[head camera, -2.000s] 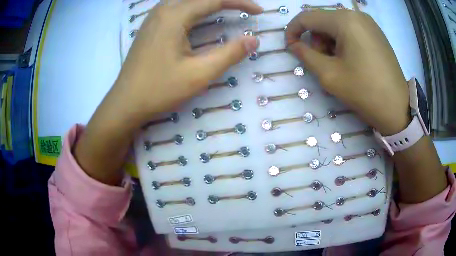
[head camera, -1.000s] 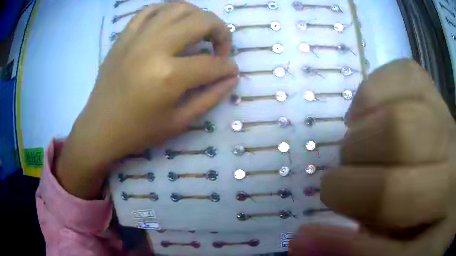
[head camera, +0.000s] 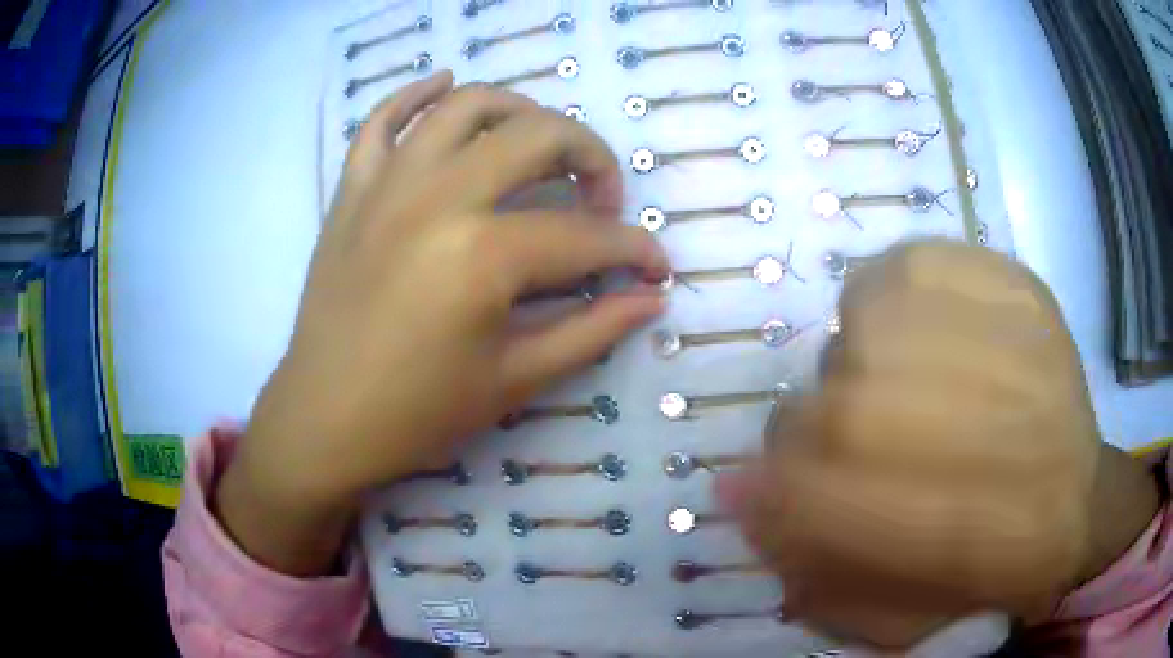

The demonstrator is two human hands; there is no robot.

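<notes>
Dumbbell-shaped parts, each with two round metal ends and a thin brown link, lie in columns on a white sheet (head camera: 643,373). My left hand (head camera: 476,244) is over the left columns. Its thumb and index fingertips meet at the left end of one part (head camera: 720,274) in the third column; whether they grip it is unclear. My right hand (head camera: 939,437) is blurred and large over the lower right columns, fingers curled. Its fingertips and anything in them cannot be made out. Fine wire tails show at several right-hand parts.
A stack of sheets with grey-brown edges (head camera: 1126,219) stands at the right. Blue folders (head camera: 71,373) are at the left. Yellow tape (head camera: 113,257) and a green label (head camera: 156,458) mark the white bench top. Small paper labels (head camera: 450,609) sit on the sheet's near edge.
My right hand has left the upper parts and come nearer the camera, over the lower right. My left hand's thumb and index finger have closed together. The sheet sits shifted in view.
</notes>
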